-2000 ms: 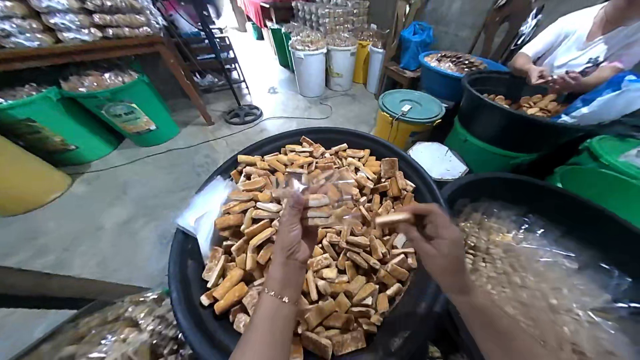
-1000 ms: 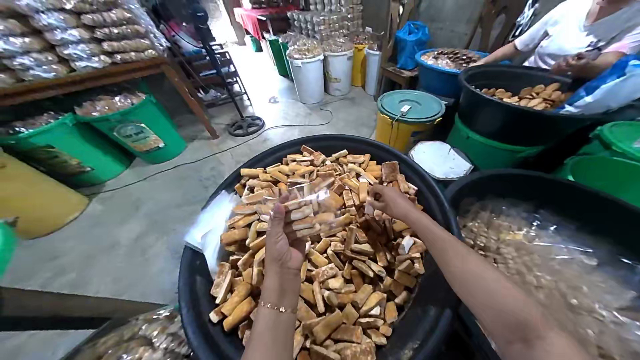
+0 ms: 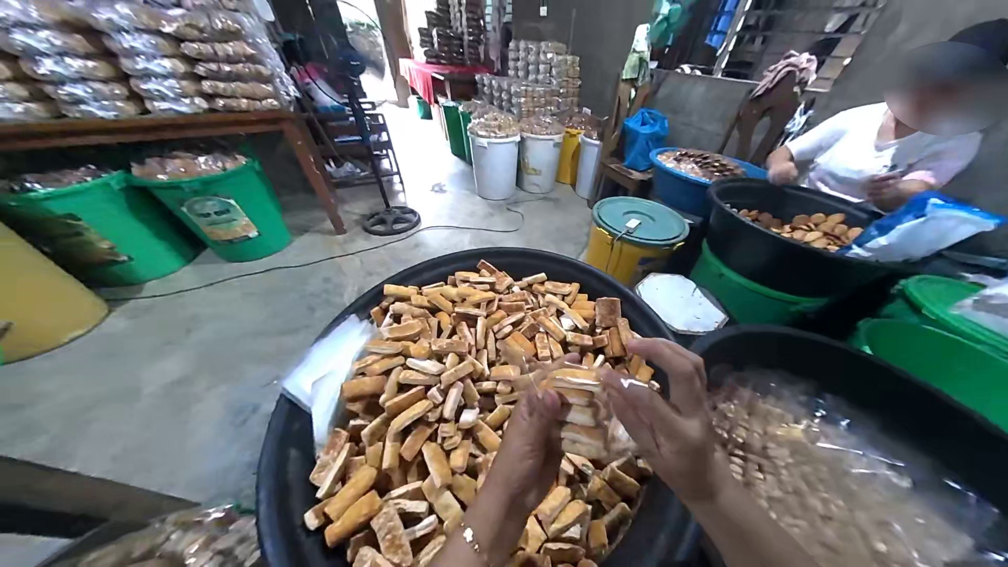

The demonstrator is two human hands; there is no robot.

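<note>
A wide black tub [image 3: 276,472] is heaped with rectangular brown biscuits [image 3: 417,409]. Above the heap, a clear plastic bag [image 3: 583,417] holds a stack of the same biscuits. My left hand [image 3: 531,441] grips the bag's left side, its thumb against the plastic. My right hand [image 3: 673,417] is at the bag's right side, fingers bent and spread around it; whether they press on it is hard to tell. A stack of flat plastic bags [image 3: 327,374] lies on the tub's left rim.
At right, a black tub [image 3: 787,346] holds filled bags. Behind it a person in a white shirt [image 3: 858,150] sits by a tub of round biscuits [image 3: 811,228]. A yellow bucket [image 3: 622,256] with a teal lid stands ahead. A fan base [image 3: 391,220] and cable are on the floor.
My right hand has moved from the biscuit heap to the right side of the bag. Two seconds ago it held one biscuit. The bag now looks fuller.
</note>
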